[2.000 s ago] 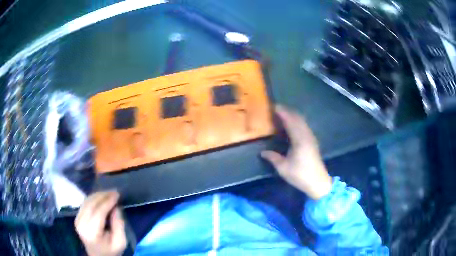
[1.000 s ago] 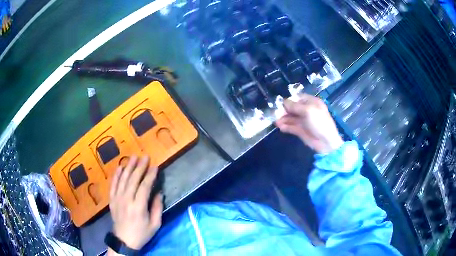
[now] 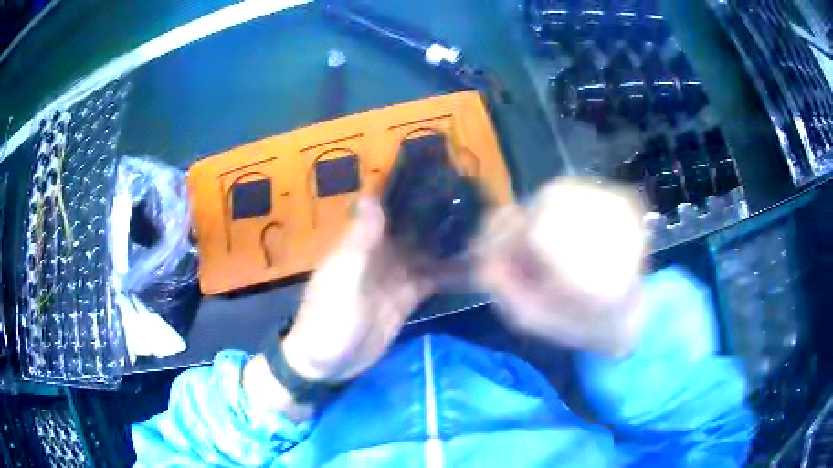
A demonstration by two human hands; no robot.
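Observation:
A black module (image 3: 434, 206) is held over the right end of the orange fixture (image 3: 297, 215). My left hand (image 3: 361, 297) is on its lower left side. My right hand (image 3: 566, 265) is blurred at its right side; whether it touches the module or holds anything else is hard to tell. The fixture's left and middle positions show dark square recesses with nothing in them. The module covers most of the right position.
A clear tray of black modules (image 3: 630, 87) lies at the right. A tray of small parts (image 3: 78, 238) is at the left, beside a crumpled plastic bag (image 3: 160, 215) and white paper (image 3: 151, 334). An electric screwdriver (image 3: 393, 35) lies beyond the fixture.
A black module is now in my hands over the fixture. My right hand has come back from the module tray, and my left hand has moved from the fixture to the module. The view has turned.

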